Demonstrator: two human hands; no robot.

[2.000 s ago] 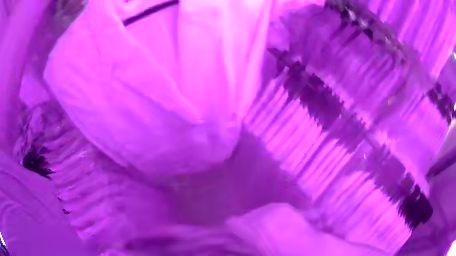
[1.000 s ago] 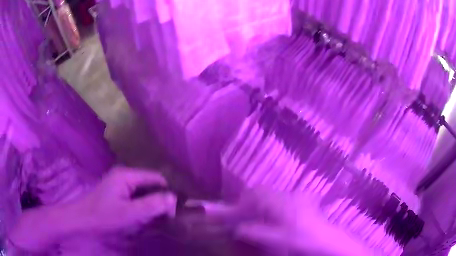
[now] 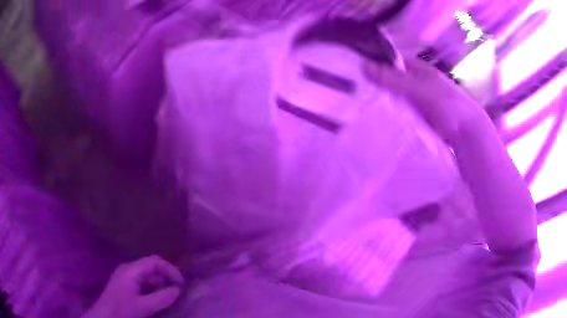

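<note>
A pale purple garment (image 3: 230,136), tilted and blurred, fills the middle of the head view. It has two short dark bars near its top and a dark curved band at its upper edge. A film bag over it cannot be made out clearly. My right hand (image 3: 388,77) is closed at that upper edge, with the bare forearm curving down the right side; its fingertips are blurred. My left hand (image 3: 143,287) is low at the left, apart from the garment, loosely curled with a gap between thumb and fingers and nothing visible in it.
Dark purple hanging garments (image 3: 81,74) stand at the upper left, beside a strip of greyish floor (image 3: 23,53). Below the held garment is a bright pink ribbed patch (image 3: 373,254). At the right, rail-like bars (image 3: 534,93) cross a bright white area.
My right hand has moved up and right and now has hold of the pale garment, which covers the rows of hung clothes. My left hand has moved lower and left. The view has shifted.
</note>
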